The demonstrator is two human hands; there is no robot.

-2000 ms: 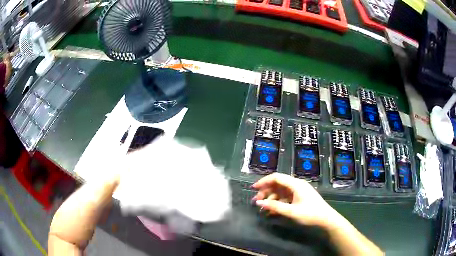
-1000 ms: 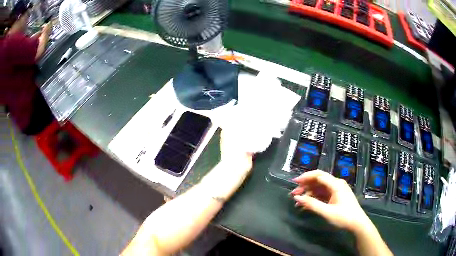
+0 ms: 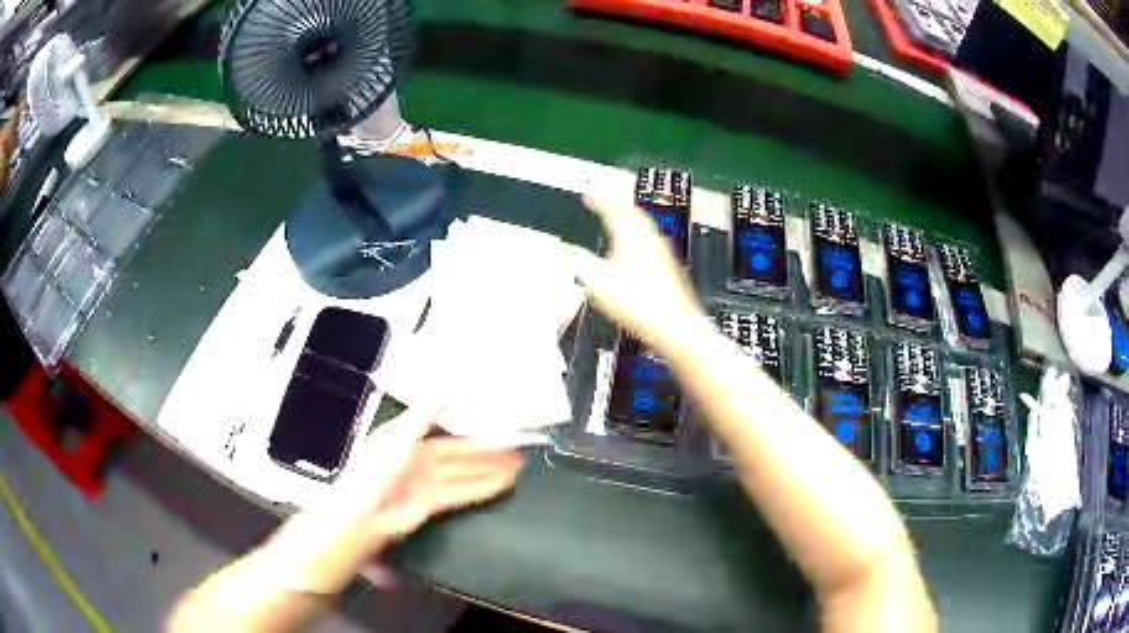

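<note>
A stack of flat white bags (image 3: 489,334) lies on the bench, partly over the white sheet and against the tray's left side. My left hand (image 3: 446,480) is blurred, fingers extended along the stack's near edge. My right hand (image 3: 631,266) is at the stack's upper right corner, thumb and fingers apart, above the tray's left end. The clear blister tray (image 3: 768,480) holds two rows of black keypad phones (image 3: 843,386), white keys at the far end and blue lettering below. My right hand and forearm hide parts of the left phones.
A dark smartphone (image 3: 324,396) lies on the white sheet (image 3: 223,390), with a black fan (image 3: 372,229) behind. Clear trays (image 3: 87,235) are at far left, a crumpled clear bag with white items (image 3: 1050,458) at right. Red trays (image 3: 743,25) lie across the bench; a red stool (image 3: 68,427) stands below left.
The white bags, lifted and blurred earlier, now lie as a stack between smartphone and tray. My left hand has moved to their near edge; my right hand has moved up from the tray's near edge.
</note>
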